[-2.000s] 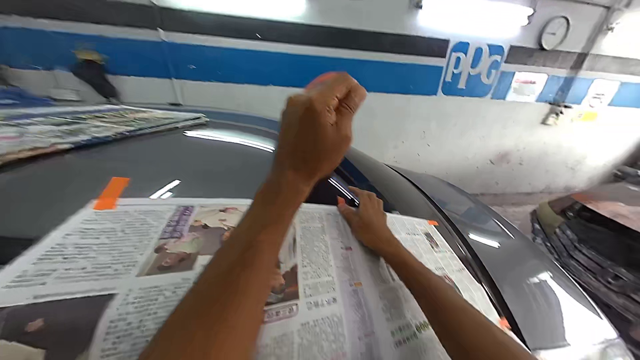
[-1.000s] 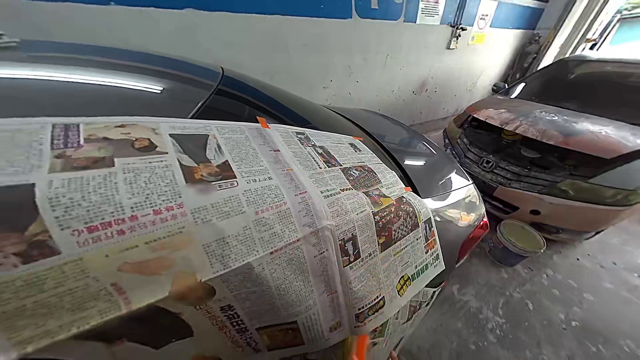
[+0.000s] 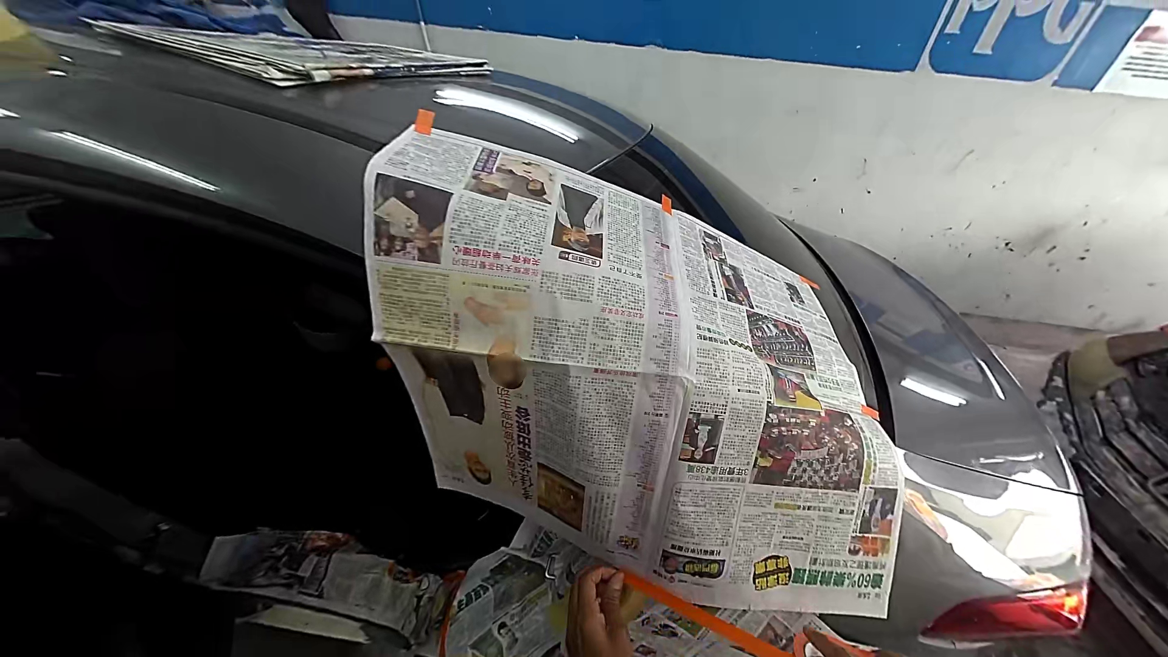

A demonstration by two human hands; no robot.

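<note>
A newspaper sheet (image 3: 602, 365) lies over the rear side of a dark grey car (image 3: 922, 392), with pieces of orange masking tape (image 3: 667, 205) along its upper edge. At the bottom, my left hand (image 3: 598, 610) pinches the end of a stretched orange tape strip (image 3: 703, 613) at the sheet's lower edge. The strip runs down to the right toward my right hand (image 3: 826, 641), which is mostly cut off by the frame; an orange round shape, apparently the tape roll, shows beside it. More newspaper (image 3: 497, 593) covers the car below the sheet.
Folded newspapers (image 3: 301, 55) lie on the car roof. A dark opening (image 3: 201, 365) fills the left side. The red tail light (image 3: 1013, 613) is at lower right. A white and blue wall (image 3: 821, 146) stands behind, and part of another vehicle (image 3: 1104, 429) shows at the right edge.
Two seconds ago both hands were at the sheet's upper edge; now they are at its lower edge with a strip of orange tape stretched between them. The view has shifted markedly.
</note>
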